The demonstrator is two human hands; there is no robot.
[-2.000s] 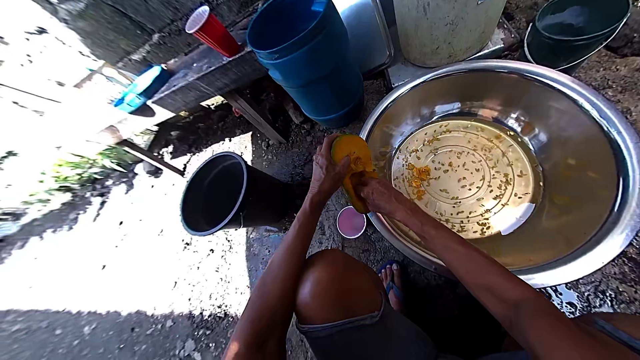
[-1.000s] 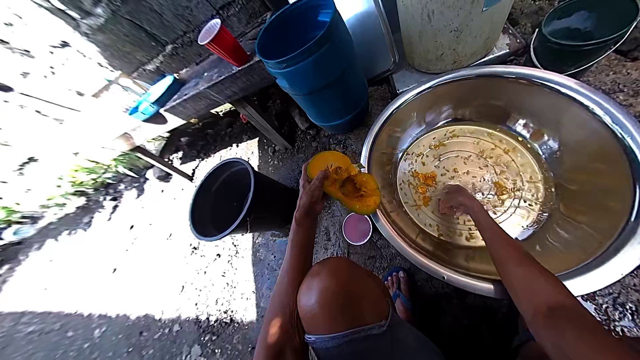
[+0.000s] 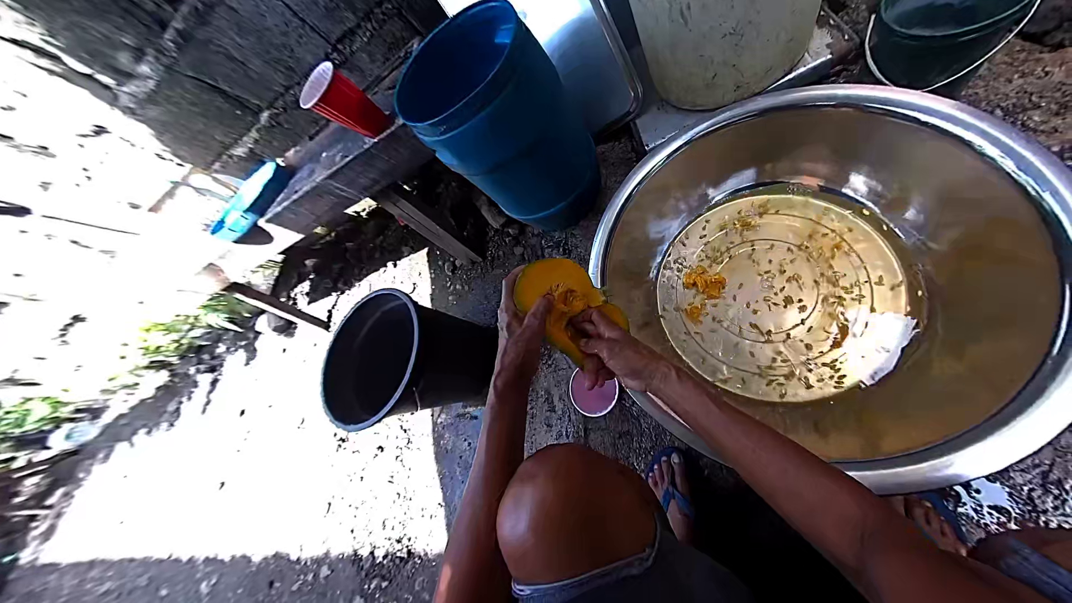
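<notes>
My left hand grips an orange squash half from its left side, thumb on the cut face. The fingers of my right hand are at the stringy hollow and the right edge of the squash; whether they pinch any pulp is hidden. To the right stands a wide stainless steel basin holding yellowish liquid with scattered seeds and clumps of orange pulp. A small round container with pink contents is on the ground just below my hands.
A black bucket stands left of my hands. Beyond are a blue plastic bin, a wooden bench with a red cup, a pale container and a dark green bucket. Another person's foot is by the basin.
My right hand was over the liquid inside the basin one second ago and is now back at the squash. My left hand has kept its hold on the squash.
</notes>
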